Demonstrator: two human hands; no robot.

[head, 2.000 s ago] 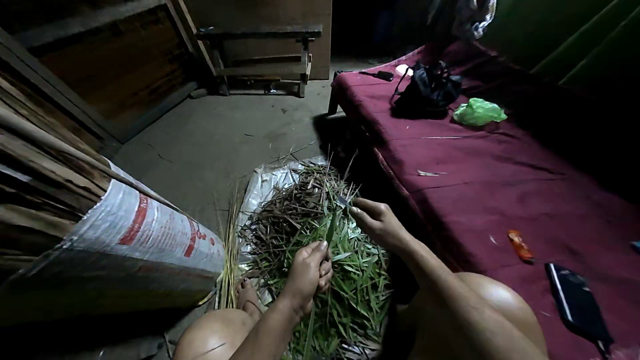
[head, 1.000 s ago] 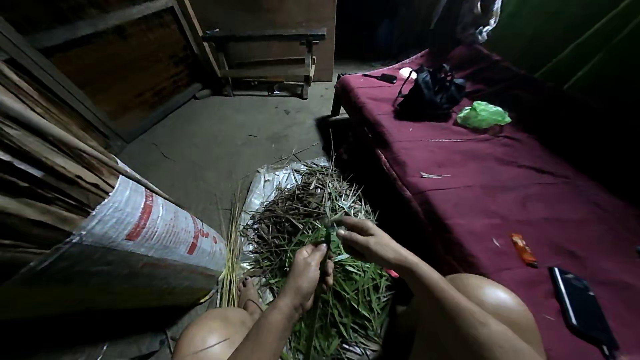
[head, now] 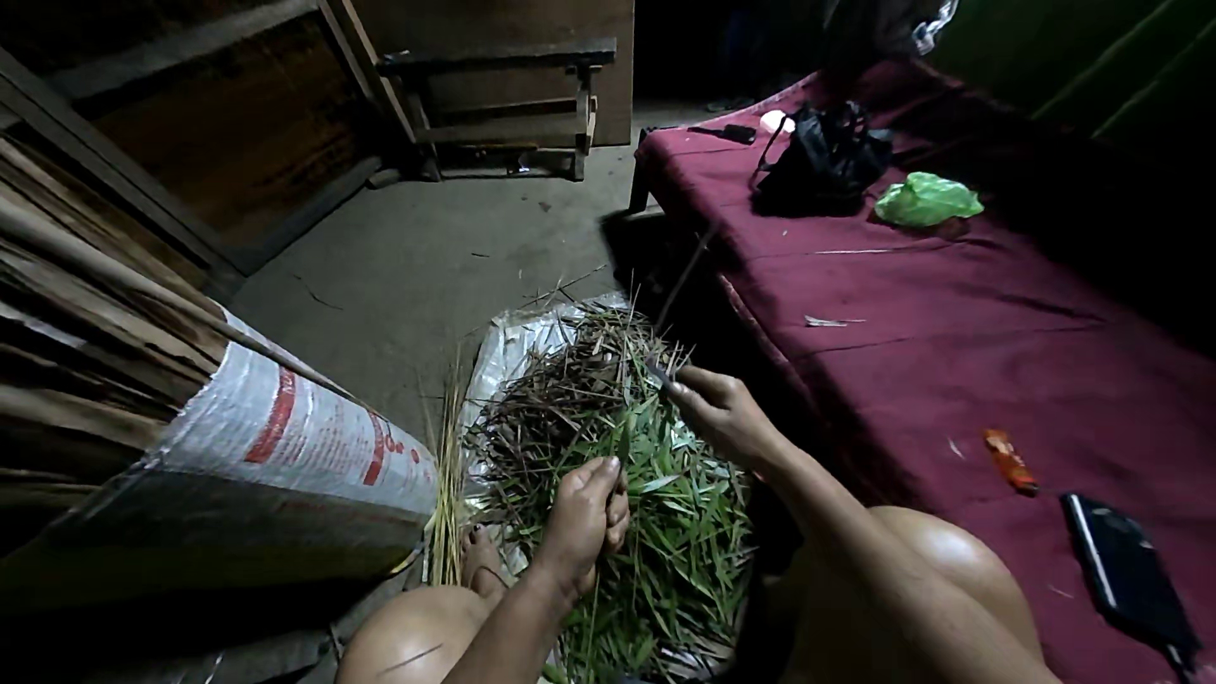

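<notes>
My left hand [head: 587, 513] is closed around green blades of grass or leaf, low over the heap. Higher and to the right, my right hand [head: 717, 408] pinches a small thin dark piece [head: 657, 372] between thumb and fingers; whether it is a blade or a plant piece I cannot tell. Under both hands lies a heap of narrow green leaves [head: 684, 532], with brown dry stalks [head: 541, 399] at its far left side. A pale plastic sheet [head: 489, 351] shows beneath the heap. Long yellowish stalks [head: 446, 503] lie along its left edge.
At left, a printed woven sack [head: 313, 427] wraps wooden sticks [head: 85, 285]. A bed or platform with a maroon cloth [head: 912, 351] stands at right, bearing a black bag [head: 822, 166], a green plastic bag [head: 928, 199], an orange wrapper [head: 1009, 463] and a black device [head: 1126, 570]. A wooden bench [head: 499, 109] stands behind.
My hands were close together one second ago; now they are apart, the right one farther up and to the right, the left one lower.
</notes>
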